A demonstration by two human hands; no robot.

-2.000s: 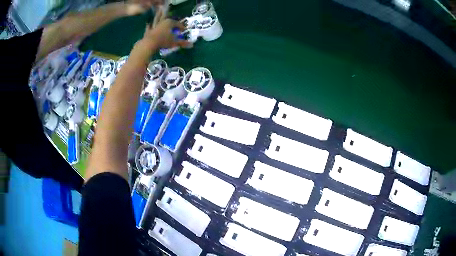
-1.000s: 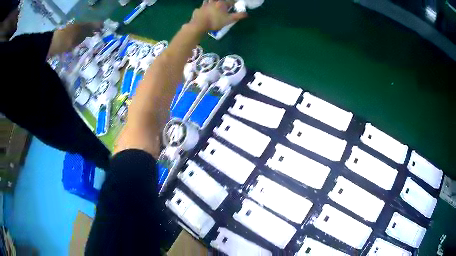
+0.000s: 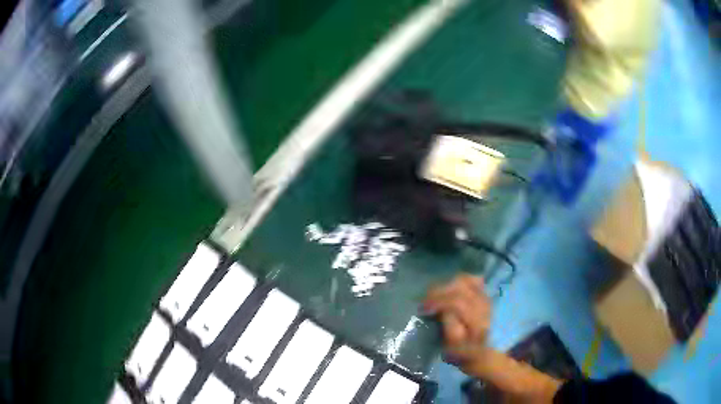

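Note:
My right hand (image 3: 462, 316) is blurred at the lower right, past the tray's corner, with its fingers curled. Whether it holds anything cannot be made out. My left hand is out of the picture. White shell halves (image 3: 298, 361) lie in rows in the black tray (image 3: 265, 292) at the lower left, with small dark slots near one end. A loose pile of tiny white button parts (image 3: 368, 256) lies on the green surface between the tray and a black box.
A blurred black box with a pale yellow label (image 3: 464, 166) and cables stands beyond the pile. A pale rail (image 3: 340, 102) crosses the bench. An open brown carton (image 3: 632, 323) with dark plastic is at right. Another person's yellow sleeve (image 3: 605, 59) and a blue object (image 3: 573, 158) are upper right.
The view has swung right. The fan-like units and my left hand have left the picture. My right hand has moved from the fan units to beside the tray's corner near the button pile.

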